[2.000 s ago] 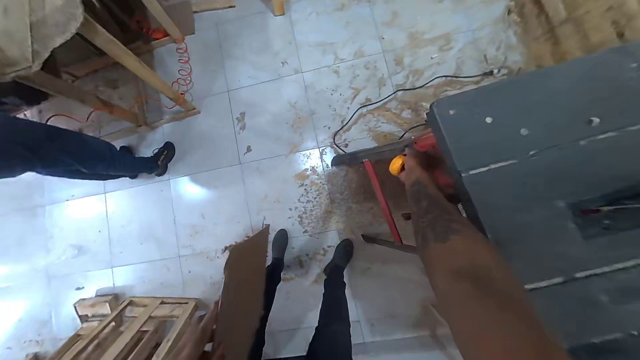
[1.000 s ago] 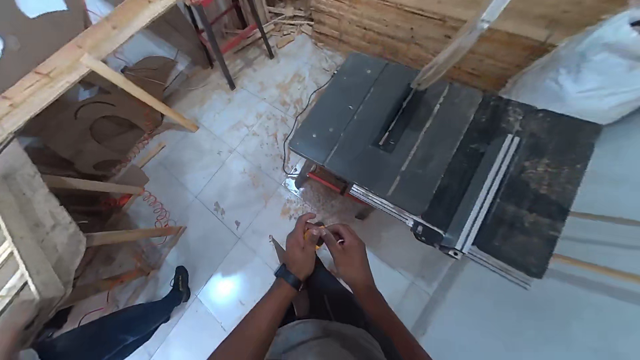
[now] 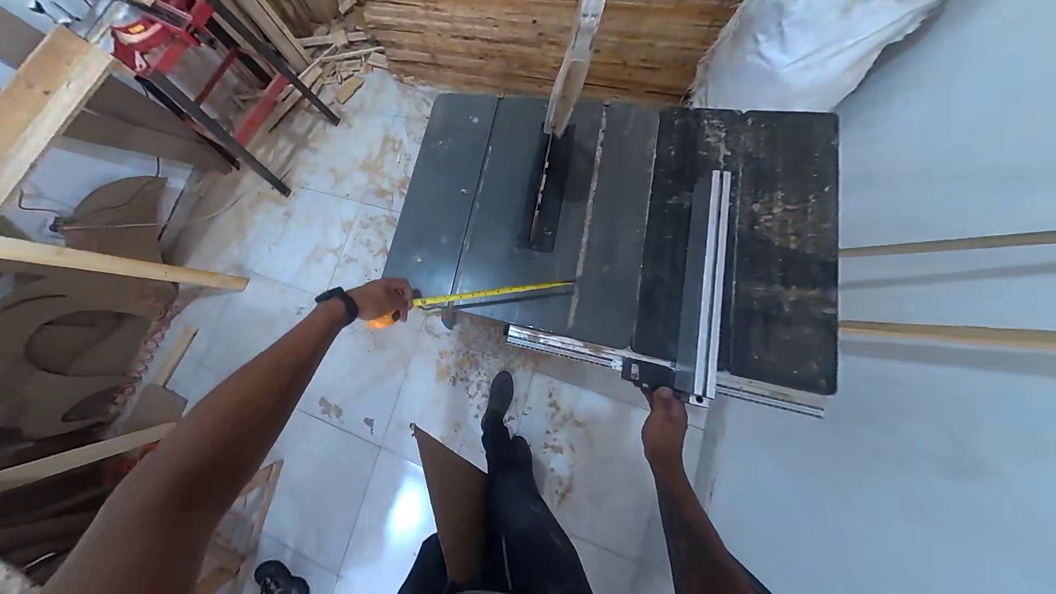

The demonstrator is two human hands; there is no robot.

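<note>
My left hand (image 3: 384, 299) holds an orange tape measure (image 3: 382, 320) just off the left front corner of the table saw (image 3: 520, 285). The yellow tape blade (image 3: 495, 292) extends from it to the right across the saw's dark top. At the front edge, my right hand (image 3: 664, 421) grips the black clamp handle (image 3: 648, 374) of the rip fence (image 3: 705, 280). The fence lies across the top, right of the blade slot (image 3: 544, 194). A brown board (image 3: 452, 499) stands against my legs.
Scrap wood (image 3: 338, 62) and a red metal stand (image 3: 256, 107) are at the upper left. Wooden frame legs (image 3: 124, 264) jut in from the left. A white sack (image 3: 800, 49) stands behind the saw. Another person's shoe (image 3: 280, 577) shows at the bottom left. Sawdust lies on the tiles.
My hands were together one second ago; now they are apart, the left with the tape drawn out and the right on the fence handle. The view has shifted onto the saw.
</note>
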